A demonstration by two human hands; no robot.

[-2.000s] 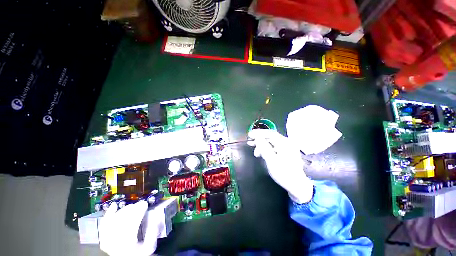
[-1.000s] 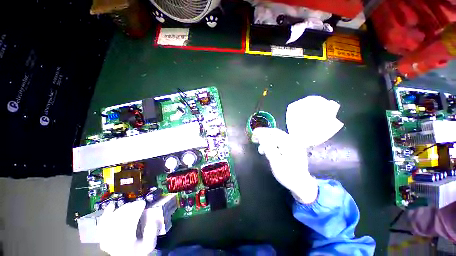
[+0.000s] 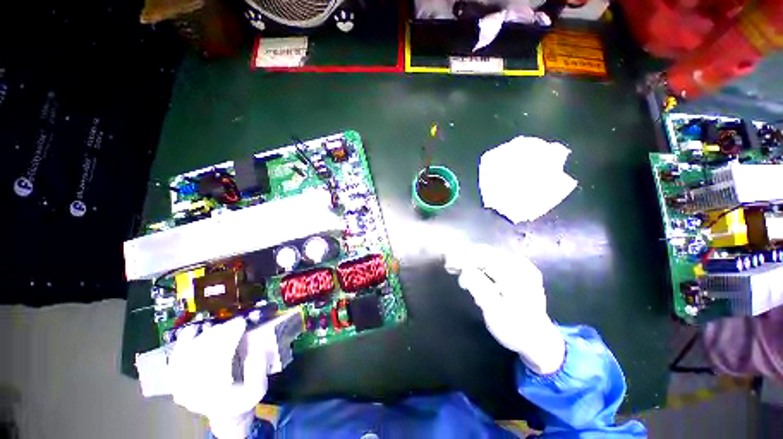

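A green power supply board (image 3: 367, 242) lies on the dark green mat, left of centre. My white-gloved left hand (image 3: 215, 364) grips the silver heatsink (image 3: 283, 334) at its near left edge. My gloved right hand (image 3: 506, 300) is right of the board, above the mat, with fingers pinched. A thin dark line across the glove looks like the applicator; its tip is lost in glare. A small green cup (image 3: 436, 189) with dark brown inside stands beyond my right hand. A thin yellow-ended stick (image 3: 433, 132) stands in the cup.
A white cloth or paper (image 3: 525, 178) lies right of the cup. A similar board (image 3: 678, 240) is at the far right, with a person's sleeve (image 3: 738, 343) below it. A fan (image 3: 296, 9) and red bins (image 3: 695, 43) are at the back; black trays (image 3: 69, 154) are at left.
My right hand has moved from the board's right edge past the cup and back towards me, away from both. My left hand stays on the heatsink. The whole view has shifted slightly.
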